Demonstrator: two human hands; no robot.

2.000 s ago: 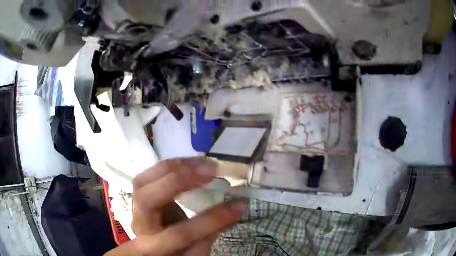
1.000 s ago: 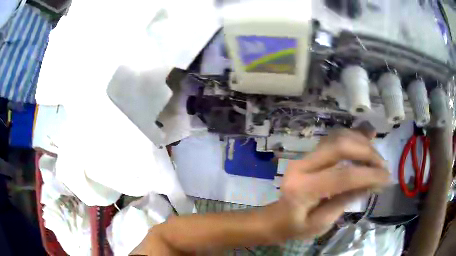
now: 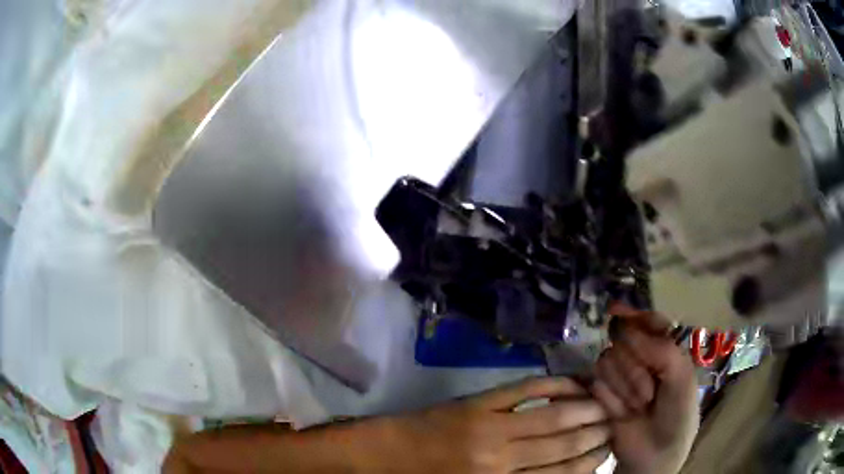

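My left hand [image 3: 532, 430] reaches in from the lower left, with fingers stretched right and touching my right hand. My right hand [image 3: 652, 393] is curled below the machine head [image 3: 726, 176], its fingertips at the right end of the dark looper area [image 3: 500, 268]. Whether either hand pinches a thread or small part cannot be told. The metal cloth plate [image 3: 268, 204] lies left of the loopers, with a bright glare at its top. A blue part [image 3: 477, 347] shows just below the loopers.
White fabric [image 3: 74, 287] is heaped left of and around the cloth plate. Red scissor handles [image 3: 711, 345] show right of my right hand. A blurred sleeve or arm [image 3: 745, 398] fills the lower right. A narrow vertical metal bar [image 3: 590, 83] stands beside the head.
The view has moved in closer and turned toward the plate and loopers. The tension knobs have left the view. Both hands are now together below the loopers.
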